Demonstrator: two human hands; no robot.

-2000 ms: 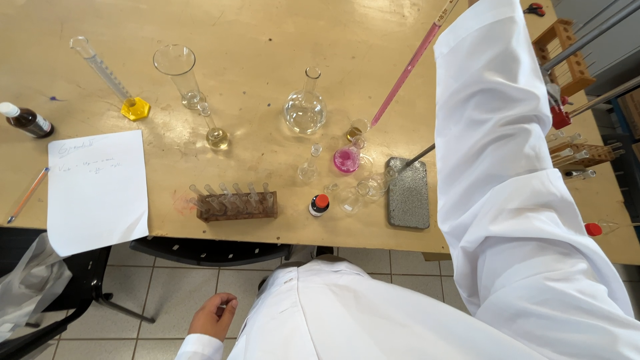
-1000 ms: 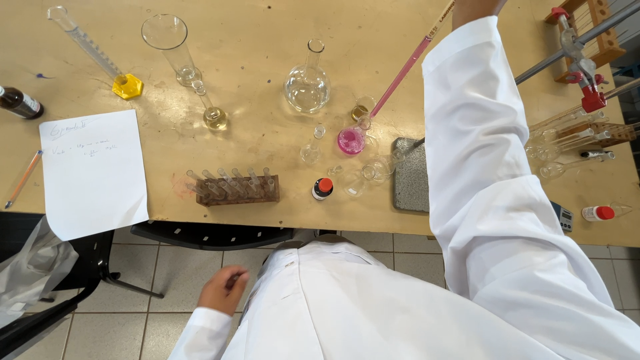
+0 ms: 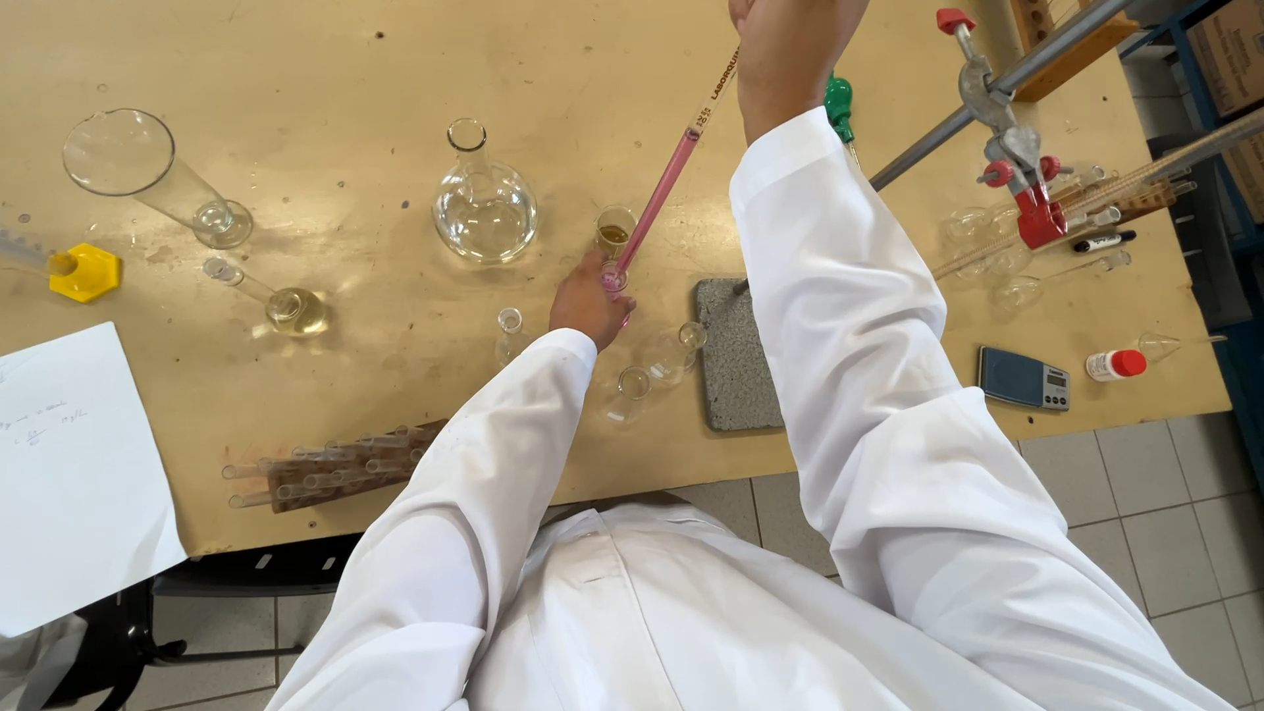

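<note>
My left hand (image 3: 590,302) is closed around the neck of a small glass flask (image 3: 614,278) holding pink liquid; the hand hides most of its body. A graduated glass pipette (image 3: 660,197), filled partway with pink liquid, slants down with its lower end at the flask's mouth. At the top edge my right hand (image 3: 796,49) is at the pipette's upper part; its fingers are partly out of view, so the grip is unclear. Just behind the flask stands a small glass beaker (image 3: 616,229) with yellowish-brown liquid. A round flask (image 3: 486,212) of clear liquid stands further left.
Around my hands are empty small flasks (image 3: 674,354), a stand base (image 3: 739,365) and a metal rod with a red clamp (image 3: 1039,212). A test tube rack (image 3: 346,472), volumetric flask (image 3: 296,311), conical glass (image 3: 197,202) and paper (image 3: 84,474) lie left; a pocket scale (image 3: 1024,377) lies right.
My left hand has risen from beside my body to the table and taken hold of the flask with pink liquid. My right arm remains raised by the pipette.
</note>
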